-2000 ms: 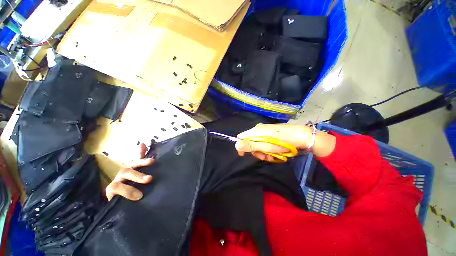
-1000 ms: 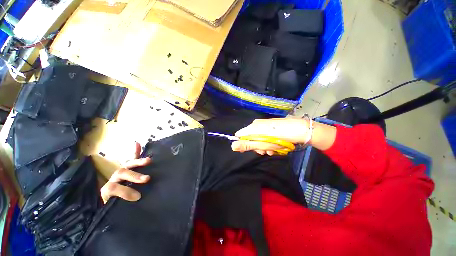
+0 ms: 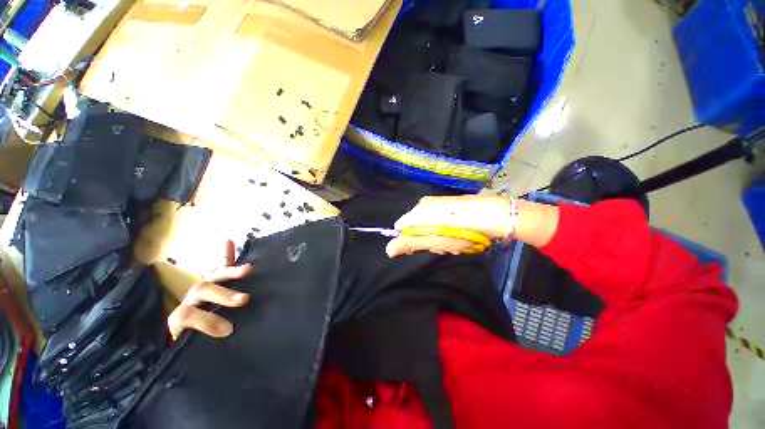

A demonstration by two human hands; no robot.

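A black pouch panel (image 3: 268,335) with a small white logo lies over the table's edge and my lap. My left hand (image 3: 210,302) lies at its left edge, fingers on its face and thumb out of sight behind it. My right hand (image 3: 449,224) is closed on yellow-handled scissors (image 3: 457,238). Their silver blades point left, with the tip at the panel's top right corner. Whether the tip touches the corner I cannot tell. A fanned pile of black pouches (image 3: 80,239) lies at the left. Tiny black scraps (image 3: 285,205) lie just beyond the panel.
A cardboard sheet (image 3: 226,75) with more scraps covers the table's far part. A large blue bin (image 3: 549,92) holding black pouches stands beyond my right hand. A blue basket (image 3: 549,327) is beside my lap. A black round base (image 3: 595,180) with a pole stands at the right.
My right hand's fingers and the scissor handles have closed together since the earliest frame. My left hand and the panel keep nearly the same position. The whole view has shifted slightly.
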